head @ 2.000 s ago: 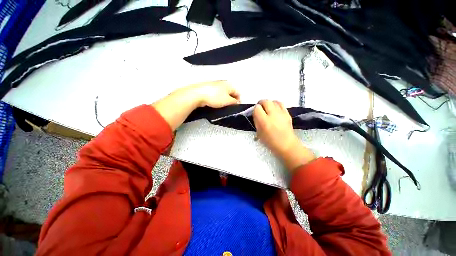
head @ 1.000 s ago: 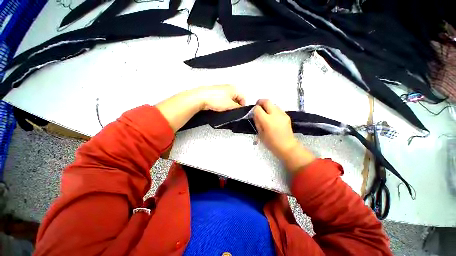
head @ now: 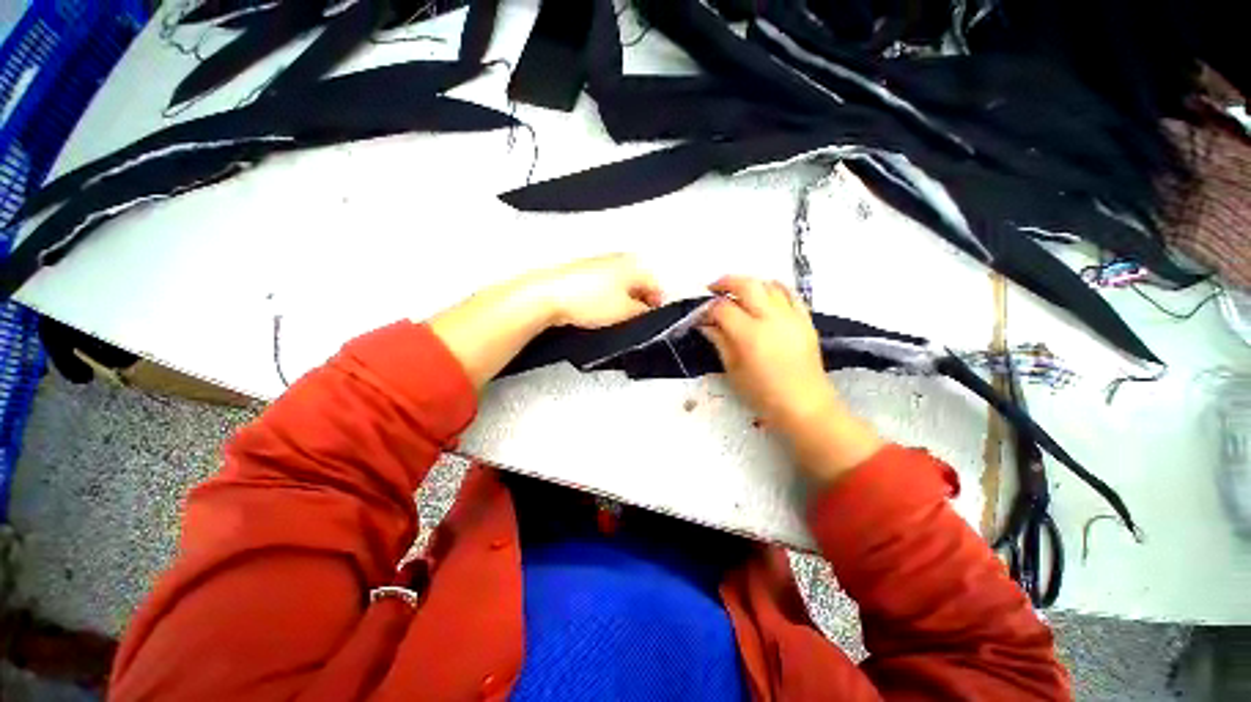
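A long narrow black fabric band (head: 659, 354) lies across the white table near its front edge, a pale layer showing along its edge and a thin tapered tail running to the right. My left hand (head: 604, 291) is on the band's upper edge; its fingers are curled down and partly hidden. My right hand (head: 768, 336) pinches the band's pale edge between thumb and fingers and lifts it slightly. A fine light thread hangs from the band between the hands.
Black shears (head: 1032, 535) lie at the right, beside a tan strip (head: 993, 453) and a crumpled checked strip (head: 1022, 365). A black heap (head: 1098, 124) covers the far right. Other black bands (head: 316, 113) lie far left. Blue plastic (head: 41, 124) stands at the left edge.
The view has shifted a little, so the table items sit lower. My right hand has moved slightly and still pinches the band's edge; my left hand has stayed on the band.
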